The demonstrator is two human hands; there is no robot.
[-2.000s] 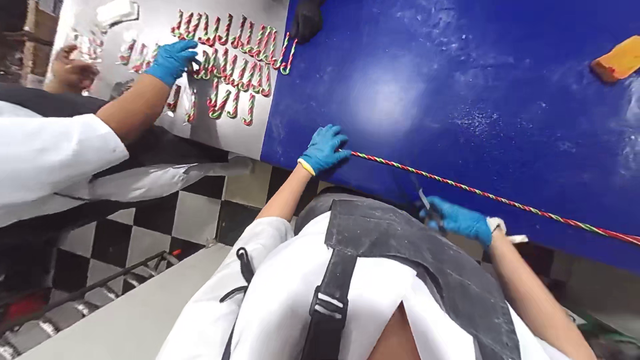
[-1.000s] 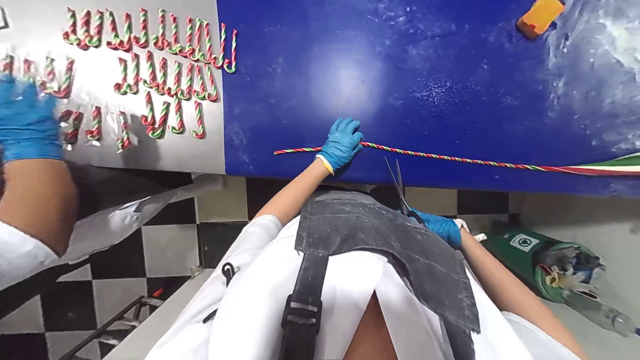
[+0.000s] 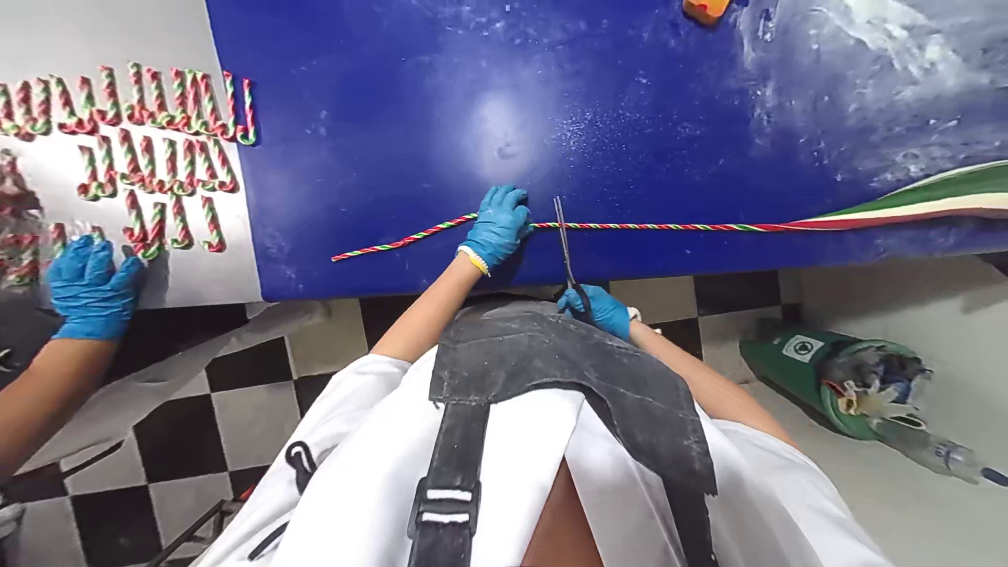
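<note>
A thin twisted rope of red, green and white candy (image 3: 654, 227) runs across the blue work surface (image 3: 378, 118). My left hand (image 3: 498, 228), in a blue glove, lies closed over the rope near its left end, which sticks out beyond the hand. At the table's front edge my right hand (image 3: 600, 309), also gloved, holds scissors (image 3: 565, 244) by their black handles. Their narrow blades point away from me and cross the rope just right of my left hand; whether they are parted is hard to tell. At the right the rope widens into a striped candy mass (image 3: 929, 197).
Rows of candy canes (image 3: 161, 165) lie on the metal table (image 3: 189, 279) at left, where a co-worker's gloved hand (image 3: 94, 287) rests near wrapped ones. An orange object (image 3: 706, 9) sits at the far edge. A green bin (image 3: 835, 378) with refuse stands on the floor at right.
The scissors have moved from beside the table edge to across the rope. Two seconds ago my left hand was at the rope's left end; now a length sticks out beyond it. The view has shifted.
</note>
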